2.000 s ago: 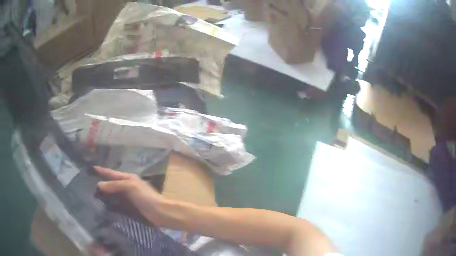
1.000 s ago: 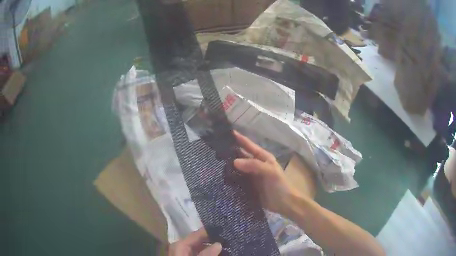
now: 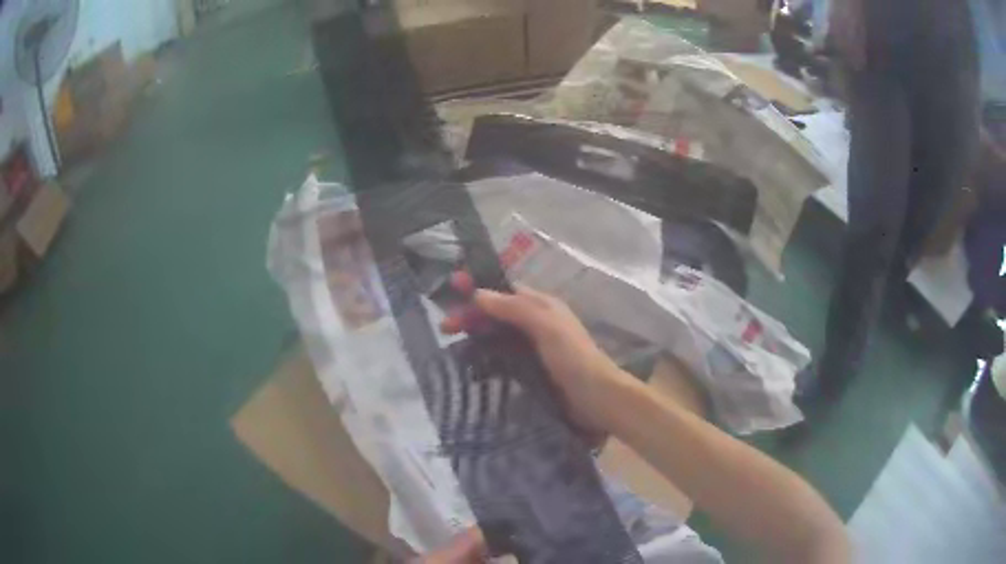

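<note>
A long black perforated panel (image 3: pixel 441 380) is lifted above newspaper, running from the top left towards me. It is see-through in places and slightly blurred. My right hand (image 3: pixel 541 331) holds its right edge, with the fingertips over the rectangular cutout. My left hand (image 3: pixel 458 548) is at the panel's left edge at the bottom, mostly cut off by the picture's edge. Crumpled newspaper (image 3: pixel 618 270) lies under and around the panel. A second black panel (image 3: pixel 689 190) lies behind on paper, with a light rectangle on it.
Tan carton flaps (image 3: pixel 303 452) stick out under the newspaper. Large brown cartons (image 3: pixel 474 50) stand at the back. A person's dark-clothed legs (image 3: pixel 883 187) stand at the right. White sheets (image 3: pixel 927 507) are at the lower right. A fan (image 3: pixel 42 44) and cartons are at the left.
My view has turned left since the earliest frame, and the panel is now in the middle. My right hand has moved up to the cutout. A person's legs have appeared at the right.
</note>
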